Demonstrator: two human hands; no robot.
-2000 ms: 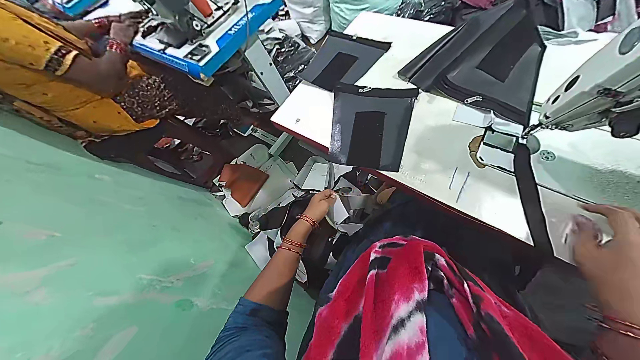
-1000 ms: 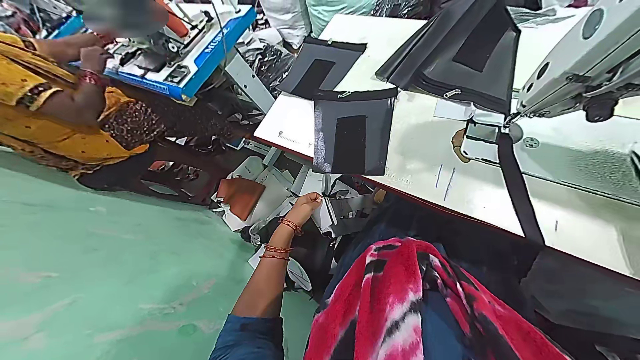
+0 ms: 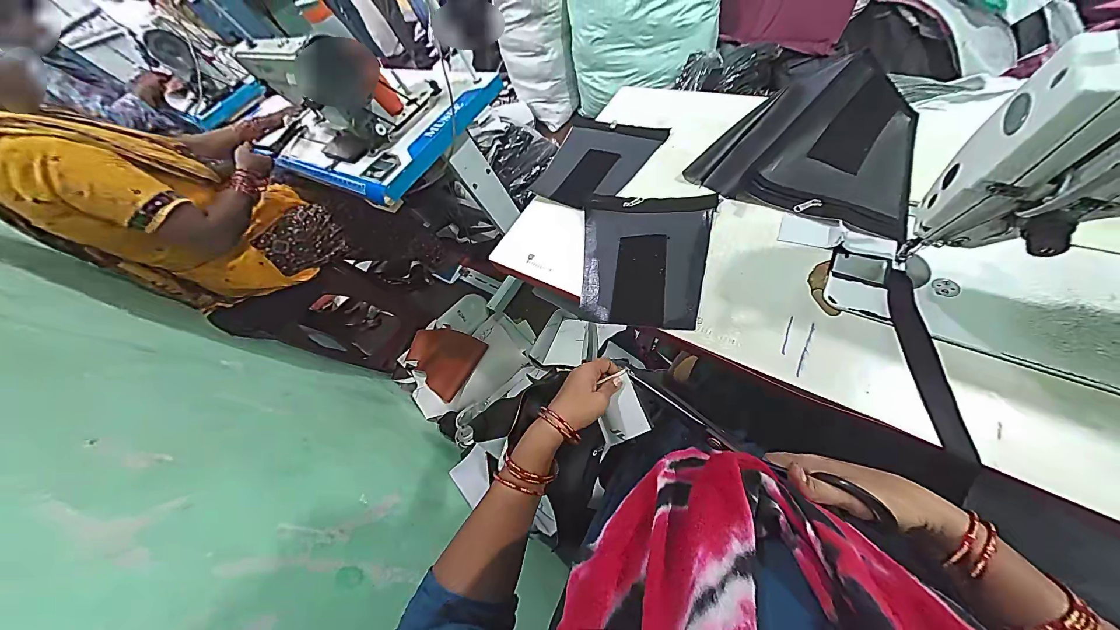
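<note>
My left hand (image 3: 588, 395) pinches the edge of a small pale piece (image 3: 626, 411) above the scraps beside the table. My right hand (image 3: 844, 490) grips the dark handles of a pair of scissors (image 3: 687, 407), whose long blades reach toward my left fingertips. Whether the blades touch the piece cannot be told. Flat dark zippered pouch panels (image 3: 674, 262) lie overlapping at the table's edge, and a stack of black panels (image 3: 814, 149) rests farther back. A black strip (image 3: 927, 367) runs from under the sewing machine's needle area to the front edge.
The white sewing table (image 3: 752, 297) carries an industrial sewing machine (image 3: 1024, 149). Paper and fabric scraps with a brown piece (image 3: 446, 360) lie below on the left. A person in yellow (image 3: 131, 192) sits at another sewing machine (image 3: 350, 114). A green wall or floor surface (image 3: 219, 455) fills the lower left.
My right hand, over the table two seconds ago and out of view one second ago, is now near my lap with scissors. The grey strip near my left hand earlier is no longer plainly seen.
</note>
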